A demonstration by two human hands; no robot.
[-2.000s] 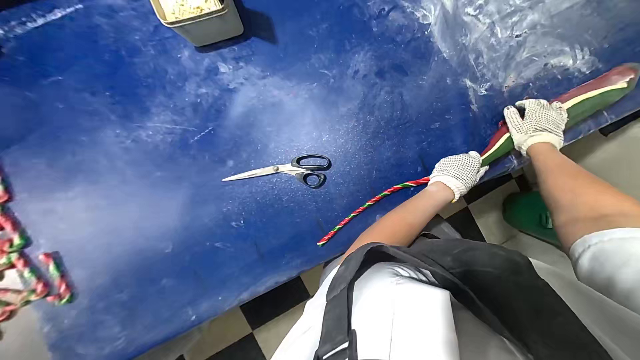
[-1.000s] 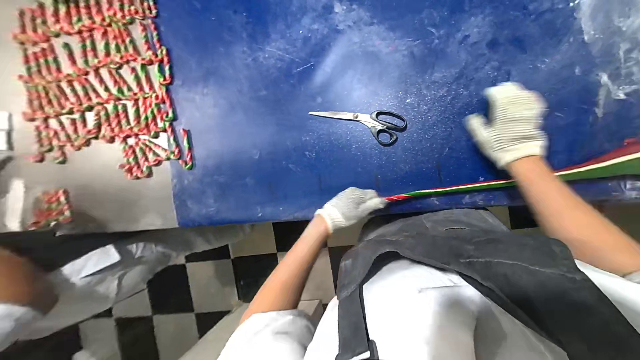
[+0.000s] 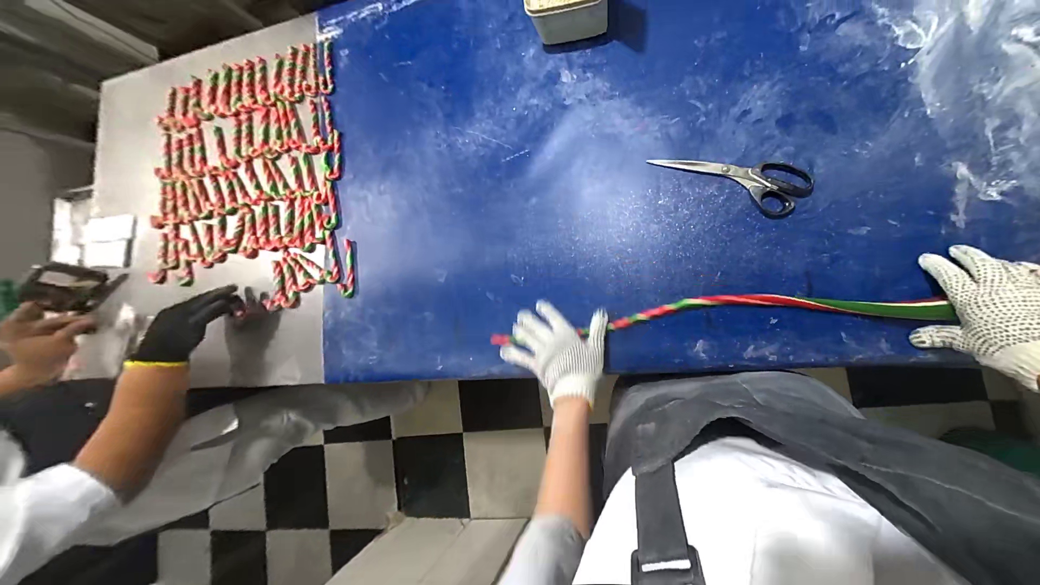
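Observation:
A red, green and white candy rope (image 3: pixel 747 300) lies along the near edge of the blue table (image 3: pixel 487 203). Its left part is thin and twisted; toward the right it widens into straight stripes. My left hand (image 3: pixel 561 349), in a white knit glove, rests flat over the thin end with fingers spread. My right hand (image 3: pixel 995 313), in a white dotted glove, lies over the thick part at the right edge, fingers spread; what is under its palm is hidden. Scissors with black handles (image 3: pixel 743 179) lie beyond the rope, blades pointing left.
Rows of small striped candy canes (image 3: pixel 244 175) cover the grey surface at the left. Beside them a co-worker's black-gloved hand (image 3: pixel 191 321) reaches in, and the co-worker's bare hand (image 3: pixel 41 341) is by a dark object. A square container (image 3: pixel 569 20) stands at the far edge.
My left hand has opened from its hold on the rope's thin end and lies spread over it. My right hand, raised off the rope a second ago, is down on its thick part.

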